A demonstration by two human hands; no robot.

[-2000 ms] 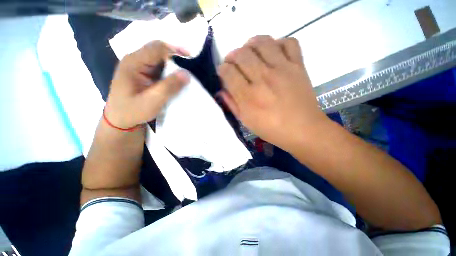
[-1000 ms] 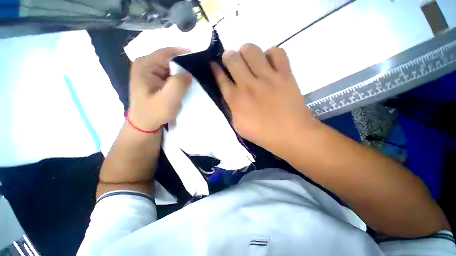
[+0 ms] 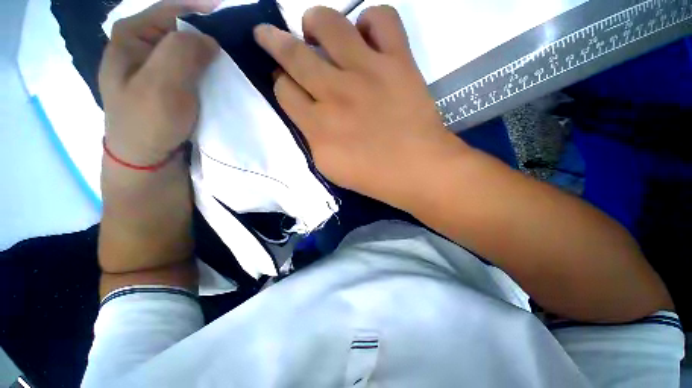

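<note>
A white pocket cloth [image 3: 246, 144] lies over black fabric [image 3: 241, 32] at the upper left centre. Its frayed lower end hangs near my shirt, and a dark thread lies across it. My left hand [image 3: 155, 83], with a red string on the wrist, pinches the white cloth and the black fabric's edge between thumb and fingers. My right hand [image 3: 357, 102] rests on the black fabric's right edge with its fingers bent and apart, pressing on it rather than gripping. The fingertips of my left hand are partly cut off by the top edge.
A printed ruler tape [image 3: 531, 68] runs along the table's front edge at the upper right. Dark cloth [image 3: 45, 288] hangs at the lower left. Blue crates [image 3: 630, 151] and speckled floor [image 3: 535, 136] show below the table at right.
The view has tilted down, so the machine head has left the picture and the hands and cloth sit higher and further left. My left hand keeps its pinch; my right fingers lie further over the black fabric.
</note>
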